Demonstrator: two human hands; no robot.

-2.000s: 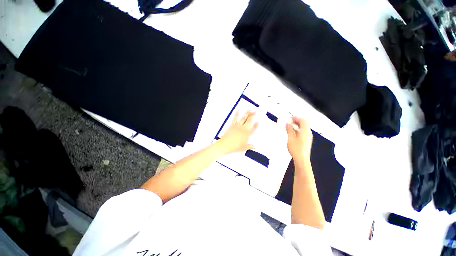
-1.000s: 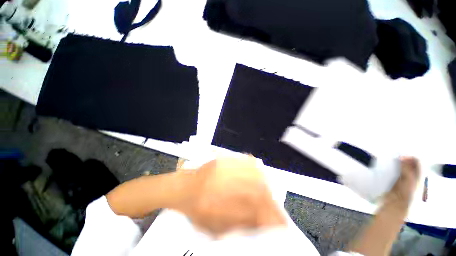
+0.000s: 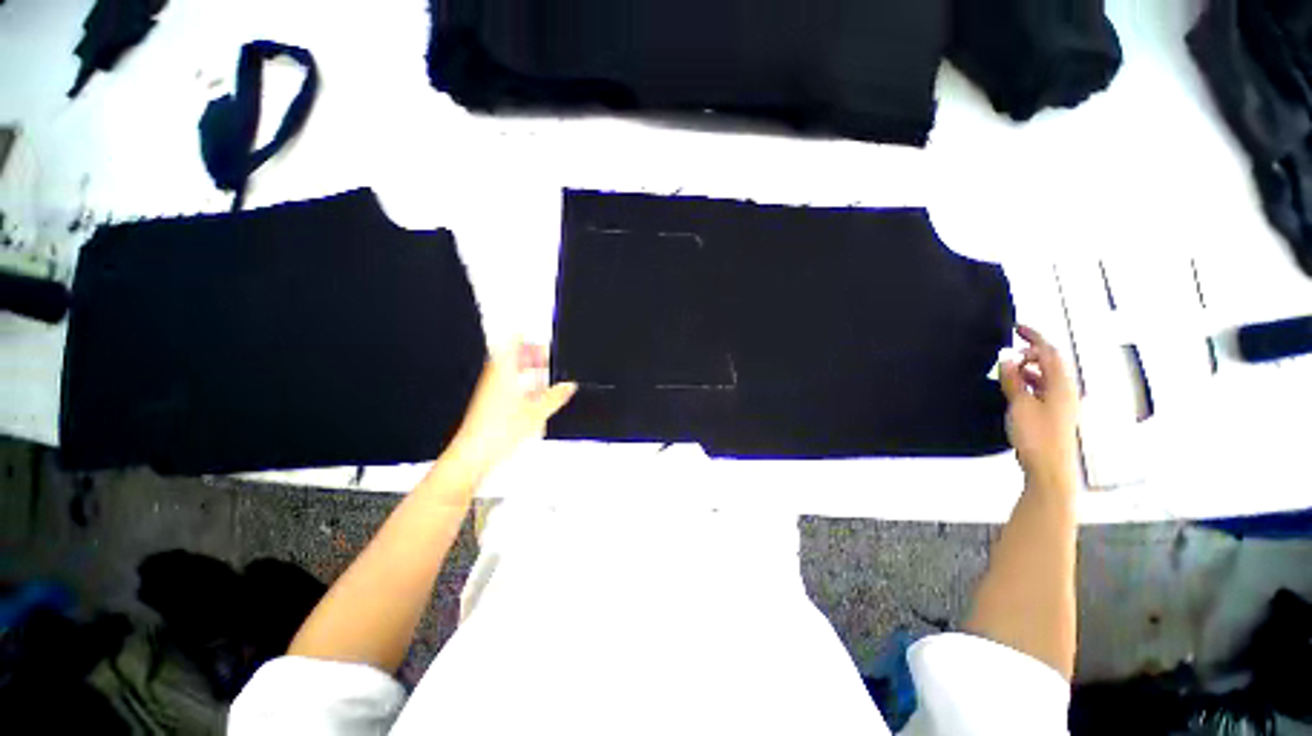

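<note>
A black cut panel (image 3: 806, 324) lies flat in front of me, with pale chalk lines at its left part and a curved notch at its upper right. My left hand (image 3: 518, 398) is at its left edge, thumb on top and fingers at the edge. My right hand (image 3: 1039, 385) is at its right edge, with a small white piece, likely the chalk (image 3: 1003, 365), between its fingers. The white marking template (image 3: 1105, 431) lies to the right of my right hand, with dark slots showing.
The finished panels (image 3: 274, 338) lie at left, a dark strip loop (image 3: 305, 89) behind them. The thick unmarked stack (image 3: 691, 58) and a dark bundle (image 3: 1039, 58) lie at the back. A black cylinder (image 3: 1278, 339) and dark cloth (image 3: 1255, 115) are at right.
The template has moved off the panel to the right and lies on the table, released by my right hand. My left hand has moved to the panel's left edge. The view has turned.
</note>
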